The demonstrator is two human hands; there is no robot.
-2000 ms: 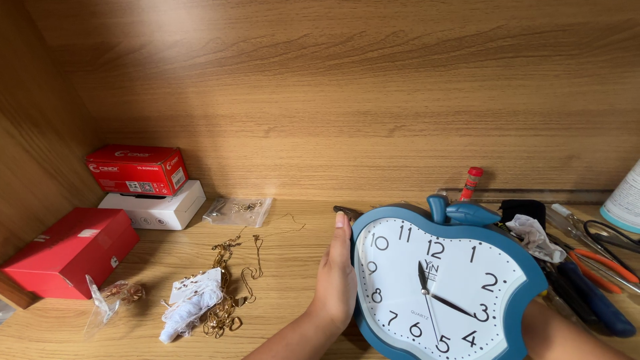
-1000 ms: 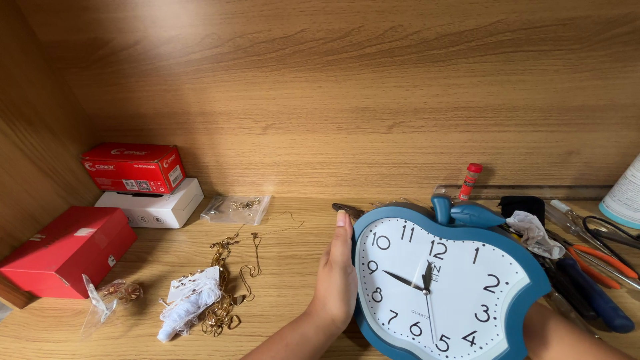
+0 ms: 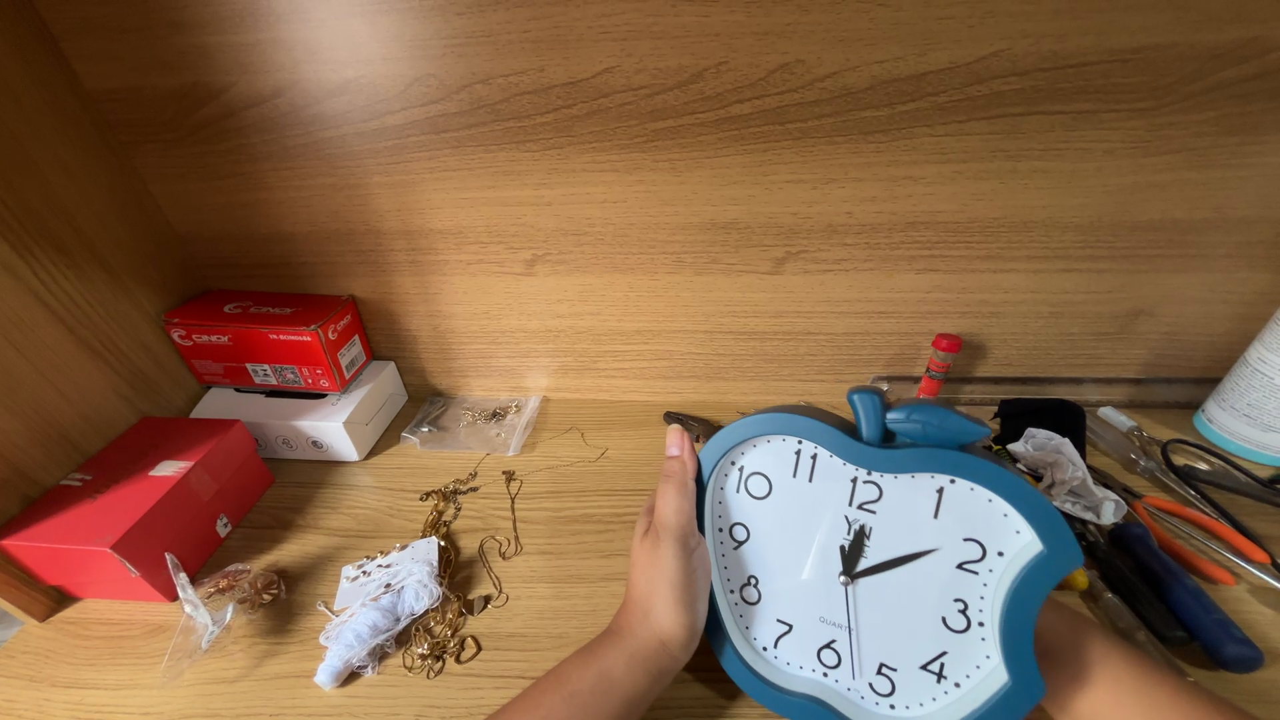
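Observation:
A blue apple-shaped wall clock (image 3: 880, 570) with a white dial faces me, tilted slightly to the right. My left hand (image 3: 672, 550) presses flat along the clock's left edge, thumb upward. My right hand is hidden behind the clock; only the forearm shows at its lower right, so what the fingers do cannot be seen. The minute hand (image 3: 900, 563) points just short of the 2 and the short hour hand (image 3: 853, 550) close to the 12. A dark tool tip (image 3: 690, 424) pokes out behind my left fingertips.
Left: a red box (image 3: 135, 500), a red carton (image 3: 270, 340) on a white box (image 3: 330, 410), a zip bag (image 3: 475, 425), gold-coloured chains (image 3: 440, 620) and white thread (image 3: 380, 620). Right: orange-handled pliers (image 3: 1190, 540), a blue handle (image 3: 1185, 595), crumpled tissue (image 3: 1065, 475), a red-capped tube (image 3: 937, 366) and a white container (image 3: 1245, 400).
The minute hand has turned from near the 3 to between 9 and 10, and now sits just short of the 2. The clock and my left hand have stayed nearly in place.

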